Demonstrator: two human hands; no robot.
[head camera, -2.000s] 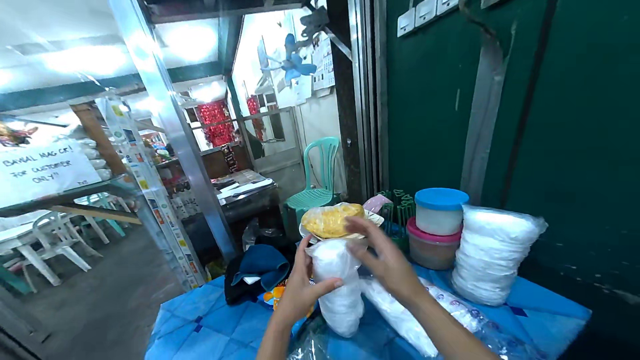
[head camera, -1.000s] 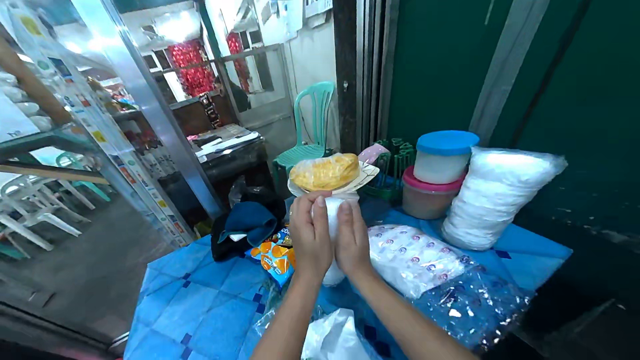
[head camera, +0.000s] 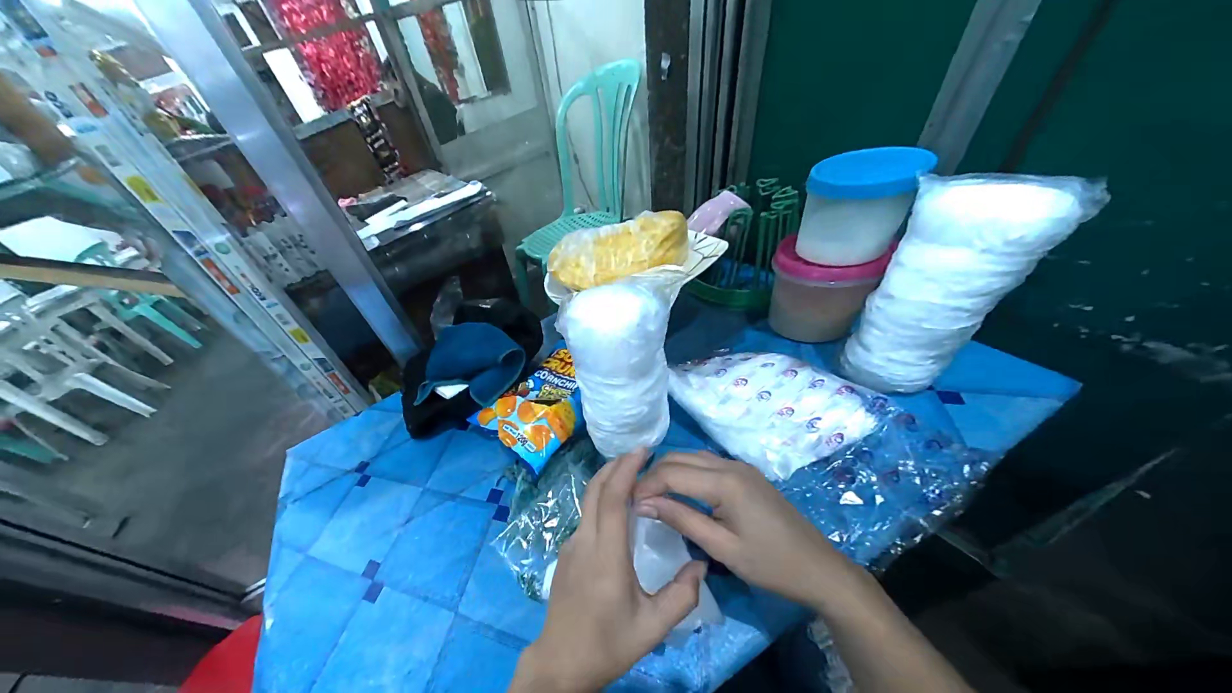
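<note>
A tall stack of white, plastic-wrapped material (head camera: 621, 371) stands upright on the blue tablecloth, just beyond my hands. Below it, my left hand (head camera: 616, 577) and my right hand (head camera: 736, 520) meet over a whitish translucent plastic bag (head camera: 664, 558), fingertips close together at its upper edge. The fingers hide what exactly they pinch. Clear crinkled plastic (head camera: 544, 525) lies to the left of my left hand. Right of the stack rests a printed plastic bag with white contents (head camera: 784, 409). A larger white wrapped stack (head camera: 948, 279) leans at the table's back right.
Behind the near stack, a yellow bagged item (head camera: 621, 250) sits on plates. Two lidded tubs (head camera: 842, 241) are stacked beside a green rack (head camera: 760, 241). A snack bag (head camera: 534, 409) and a dark cloth bundle (head camera: 472, 361) lie left. A green plastic chair (head camera: 597, 144) stands behind.
My hands have come off the white stack, which they held one and two seconds ago, and moved down to the translucent bag nearer me. The view has tilted down.
</note>
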